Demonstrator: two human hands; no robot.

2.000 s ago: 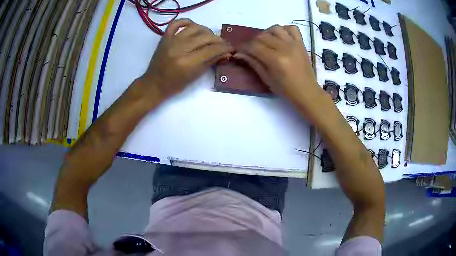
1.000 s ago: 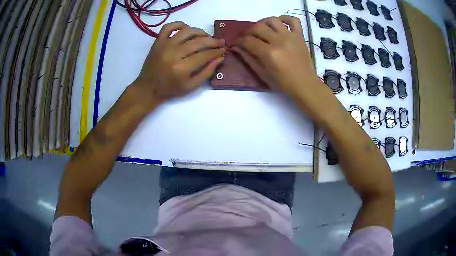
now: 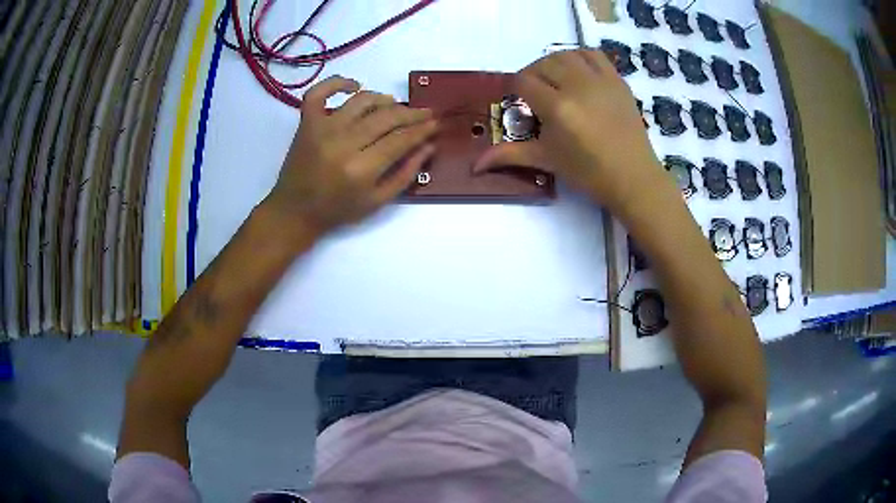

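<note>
The reddish-brown test fixture (image 3: 462, 175) lies flat on the white bench top, with a screw at each visible corner and a small hole in its middle. A small speaker (image 3: 518, 119) with a silvery round face sits in the tan locating nest (image 3: 496, 125) on the fixture's right side. My left hand (image 3: 359, 152) lies over the fixture's left edge, fingertips together, hiding the contacts there. My right hand (image 3: 570, 123) is over the fixture's right side, thumb and fingers apart around the speaker. Whether its fingers touch the speaker cannot be told.
Red and black cables (image 3: 280, 59) loop at the upper left. The speaker tray (image 3: 688, 329) with rows of speakers is at right, partly under my right forearm. A brown cardboard sheet (image 3: 835, 167) lies beyond it. Stacked trays (image 3: 74, 167) stand at far left.
My right hand has moved right from the fixture's middle and its thumb and fingers have spread, uncovering the hole and the speaker. My left hand stays at the left edge.
</note>
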